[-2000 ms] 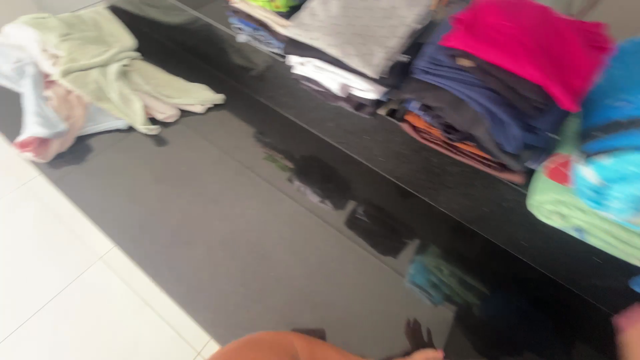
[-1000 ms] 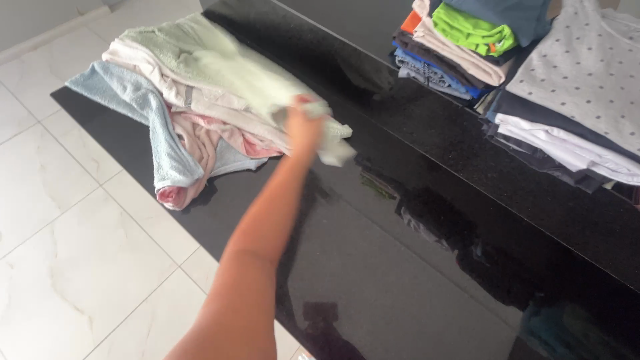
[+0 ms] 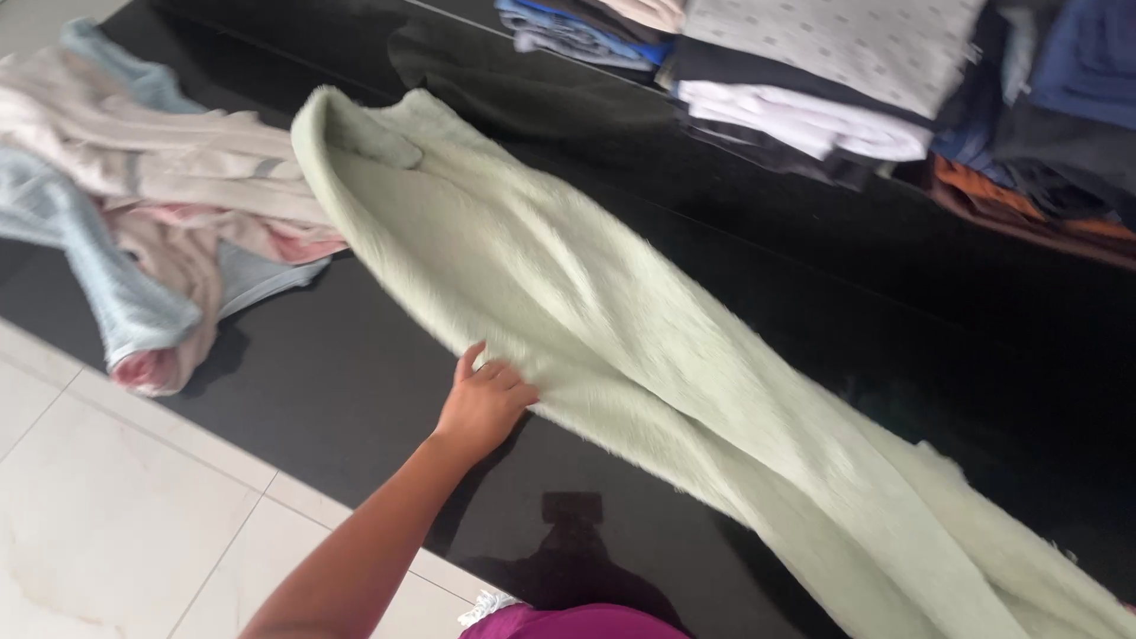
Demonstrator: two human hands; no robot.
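A pale green fuzzy cloth (image 3: 621, 311), towel-like, stretches diagonally over the glossy black tabletop (image 3: 355, 390), from the upper middle to the lower right corner. At its near edge is my left hand (image 3: 488, 399), fingers bent onto the fabric; whether they pinch it is not clear. The cloth's far left end curls upward in a fold. Its right end runs out of the frame, and my right hand is not in view. Left of the green cloth lies a loose heap of beige and pink cloths (image 3: 177, 169) with light blue ones (image 3: 124, 293) among them.
Along the far side stand stacks of folded clothes: blue denim (image 3: 577, 35), a grey patterned garment (image 3: 825, 44) over black and white ones (image 3: 808, 115), and navy (image 3: 1083, 71) and orange items (image 3: 994, 186). Light floor tiles (image 3: 115, 497) lie beyond the table's near edge.
The green cloth, earlier lying on the heap at the left, is now spread across the tabletop to the right. A hand was at its end one second ago; my left hand now touches its near edge.
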